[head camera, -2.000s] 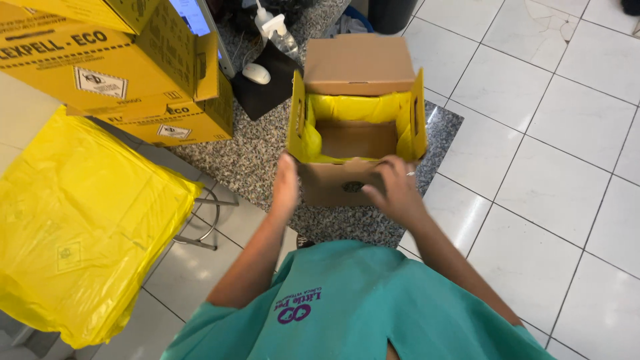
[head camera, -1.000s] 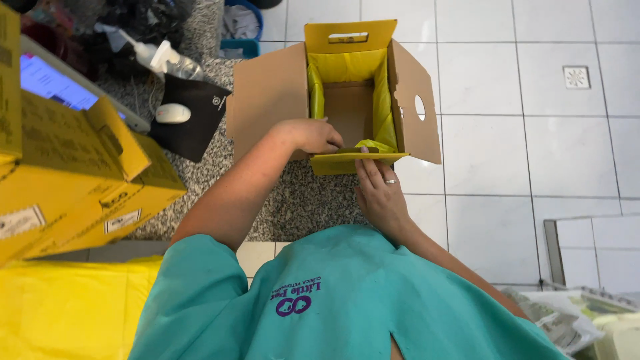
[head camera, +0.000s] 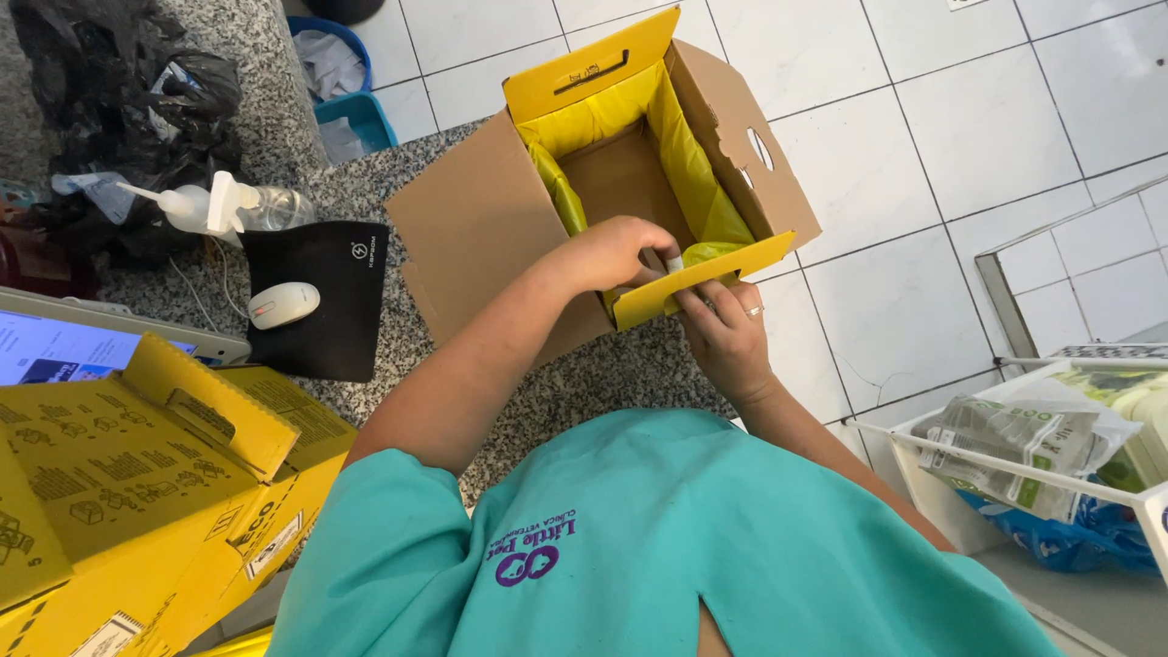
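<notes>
An open cardboard box (head camera: 620, 187) with a yellow plastic liner (head camera: 691, 182) stands on the granite counter, its wide brown flaps spread to both sides. My left hand (head camera: 616, 255) reaches inside over the near wall, fingers curled by the liner; a small whitish piece shows at its fingertips, not clear what. My right hand (head camera: 725, 333) is outside the same wall, its fingertips against the yellow near flap (head camera: 703, 278), gripping its lower edge. The far yellow flap (head camera: 593, 68), with a handle slot, stands raised.
On the left are a black mouse pad (head camera: 351, 310), white mouse (head camera: 285, 305), spray bottle (head camera: 274, 208), black plastic bags (head camera: 119, 100) and a monitor. Printed yellow boxes (head camera: 137, 447) fill the lower left. A white basket (head camera: 899, 438) holding packages is at the right; blue bins stand beyond the counter.
The brown side flaps, not spread two seconds ago, are out now. My left hand has gone from outside the box's near side to inside it. The view has shifted.
</notes>
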